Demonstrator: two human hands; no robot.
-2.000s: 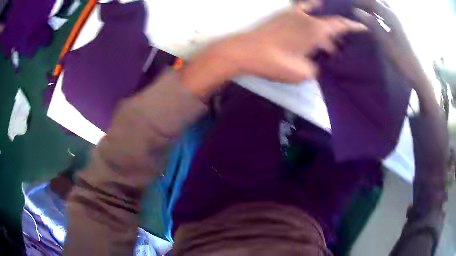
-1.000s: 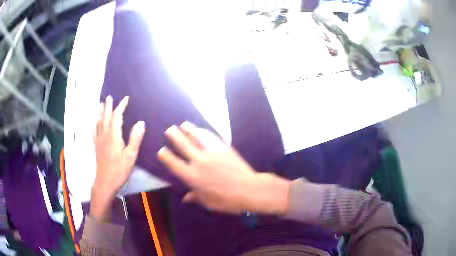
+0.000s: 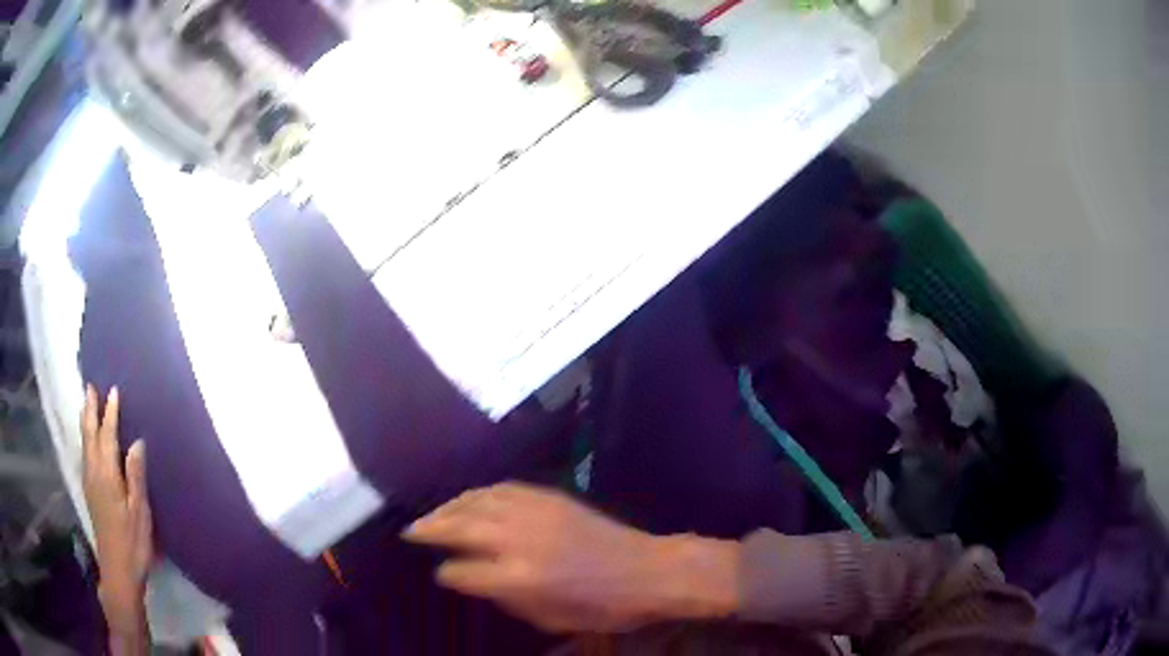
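Note:
A wide dark purple panel [image 3: 148, 346] lies on the white table [image 3: 513, 244] at the left. A narrower purple piece [image 3: 340, 308] runs from near the needle area down over the table's front edge. My left hand [image 3: 118, 500] rests flat on the wide panel's left side, fingers extended, partly cut by shadow and blur. My right hand [image 3: 538, 551] is over the purple cloth just below the table's front edge, fingers partly curled; whether it grips cloth is hidden. The presser foot area is blurred and glaring.
The sewing machine head [image 3: 192, 77] is at the upper left. Dark-handled shears [image 3: 635, 77] and small red snips [image 3: 523, 60] lie on the table's far part. A green basket [image 3: 955, 276] with heaped purple cloth and white pieces [image 3: 949, 372] stands at the right. A teal strip [image 3: 801, 449] crosses the cloth.
The view has turned, bringing the basket and machine head into sight. My left hand has stayed on the wide panel; my right hand has come off it to the cloth below the front edge.

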